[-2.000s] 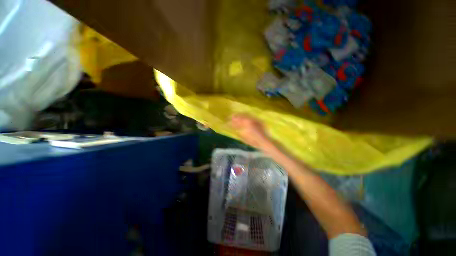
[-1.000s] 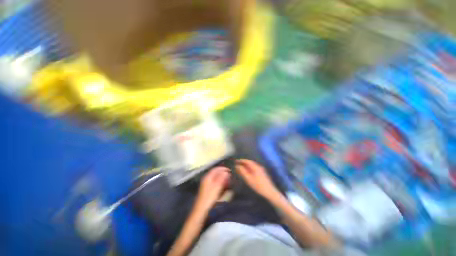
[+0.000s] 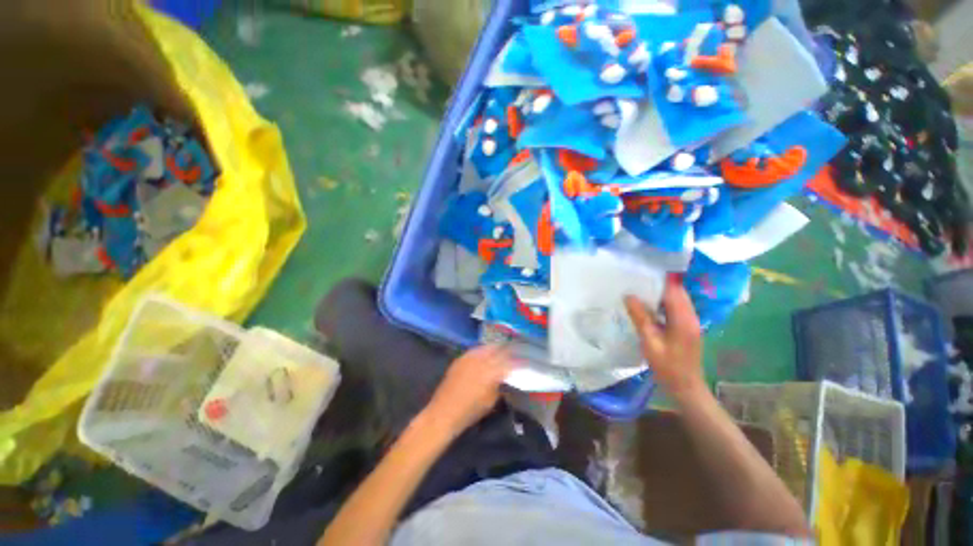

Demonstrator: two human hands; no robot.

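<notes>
A blue-violet tote [image 3: 411,267] stands in front of me, heaped with flat toy skins [image 3: 576,75] in bright blue with orange curves, white bobbles and white-grey backing. My left hand [image 3: 477,381] is at the tote's near edge, its fingertips at whitish skins; its grip is blurred. My right hand [image 3: 670,331] is on a white-backed skin [image 3: 597,304] at the near side of the heap, thumb and fingers at its right edge. The white basket [image 3: 160,373] is tilted at my lower left, with a white card with a red dot [image 3: 261,395] in it.
A carton with a yellow liner bag [image 3: 267,203] stands at the left, holding blue and orange pieces [image 3: 133,192]. A blue crate [image 3: 870,352] and a white basket with yellow plastic [image 3: 862,421] are at the lower right. White scraps lie on the green floor [image 3: 320,160].
The view has swung right, bringing the tote to the centre. My hands have moved from over my lap to the skins in the tote. The carton and white basket now appear farther left.
</notes>
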